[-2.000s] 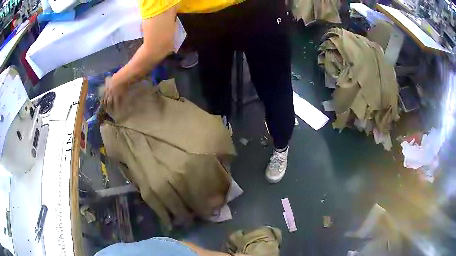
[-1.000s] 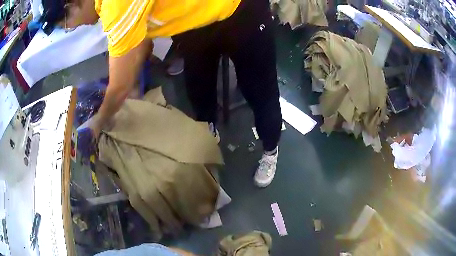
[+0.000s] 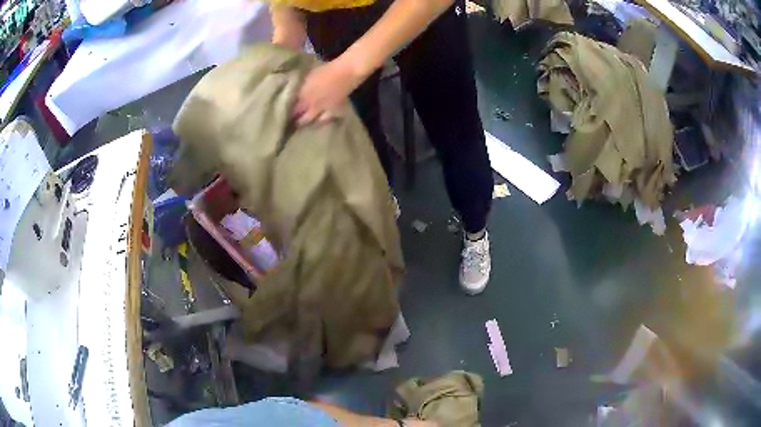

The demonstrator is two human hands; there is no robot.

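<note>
A light blue sleeve and a bare forearm run along the bottom edge in the head view. They seem to be my right arm; my right hand [image 3: 417,422] is almost wholly cut off by the edge, beside a crumpled khaki cloth [image 3: 446,397]. Whether it grips that cloth cannot be told. My left hand is out of the picture. A large khaki cloth heap [image 3: 334,217] is in front of me, held by another person's hands. A red-edged opening with pale pieces shows under its left side.
The white sewing table [image 3: 104,275] with machine parts stands at left, its wooden edge facing the heap. A person in a yellow top and dark trousers [image 3: 442,125] stands ahead. A khaki bundle [image 3: 613,125] is at right. Paper scraps lie on the green floor.
The other person's hands have moved onto the top of the khaki heap and raised its left part, uncovering the red-edged opening. The view has shifted slightly.
</note>
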